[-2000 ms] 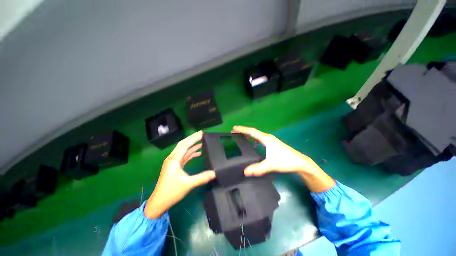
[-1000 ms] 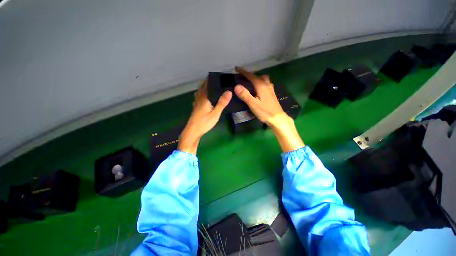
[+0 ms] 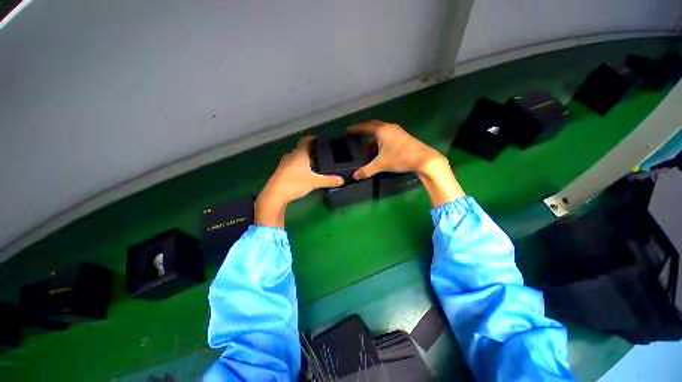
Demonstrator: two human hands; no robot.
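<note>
My left hand (image 3: 290, 181) and my right hand (image 3: 401, 154) grip a folded black insert card (image 3: 342, 151) from both sides. Its dark rectangular window faces up. The insert sits at the top of a black box base (image 3: 348, 195) on the green belt; how deep it is inside is hidden by my fingers. A black box lid (image 3: 398, 183) stands just right of the base, partly behind my right hand. Flat insert blanks (image 3: 348, 345) lie on the bench between my forearms.
Left on the belt (image 3: 329, 261) are a lid with gold lettering (image 3: 226, 226) and an open base with a pale piece (image 3: 163, 265). More boxes stand at both ends. A white post (image 3: 598, 179) and a large pile of dark blanks (image 3: 621, 261) are at right. A grey-white panel (image 3: 224, 82) is behind.
Both hands carried the folded insert from above the bench forward to the box on the belt. They now sit lower around it, and the nearby boxes have shifted slightly left in view.
</note>
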